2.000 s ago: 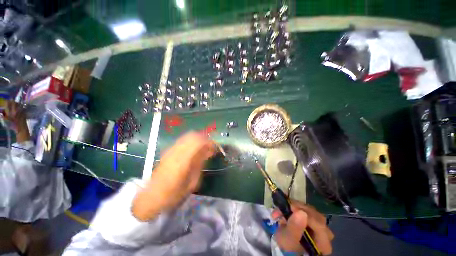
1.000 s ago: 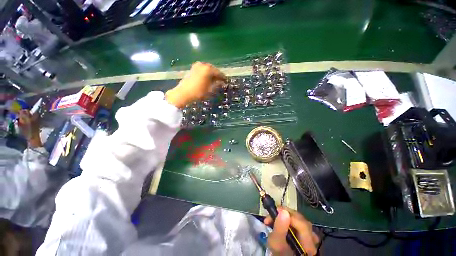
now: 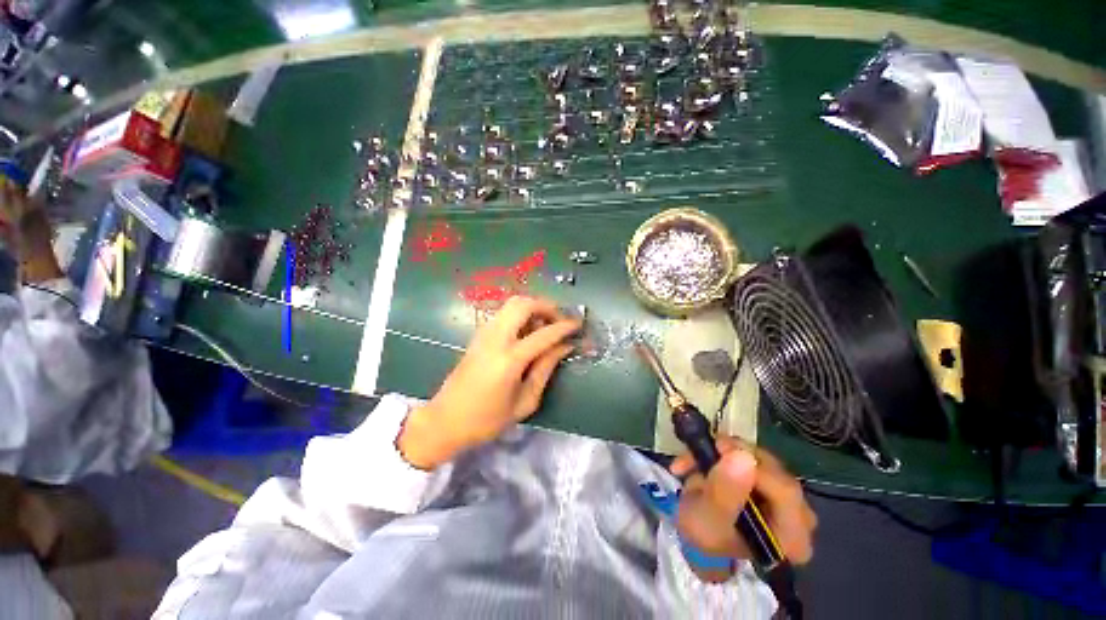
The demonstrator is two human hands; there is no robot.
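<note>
My left hand (image 3: 491,378) is over the mat, fingertips together on a small metal-cased component (image 3: 580,322), largely hidden by the fingers. My right hand (image 3: 742,503) holds a soldering iron (image 3: 694,434) with a black and yellow handle. Its tip points up-left, a little right of my left fingertips and apart from them. Two small silvery parts (image 3: 583,257) lie above my left fingertips. Red lead wires (image 3: 500,281) lie in loose piles above my left hand. A clear blister tray (image 3: 716,172) holds rows of metal units at the back.
A round pot (image 3: 682,260) of silvery shreds stands above a pale strip (image 3: 679,406). A black fan (image 3: 879,333) stands right of it. Packets (image 3: 891,109) lie upper right. A solder spool (image 3: 218,254), blue stick (image 3: 289,297) and dark pile (image 3: 318,248) are left. Another person's sleeve (image 3: 73,388) shows far left.
My left hand reached to the tray one second ago and is now back near the iron tip with a small component at its fingertips. My right hand still holds the iron.
</note>
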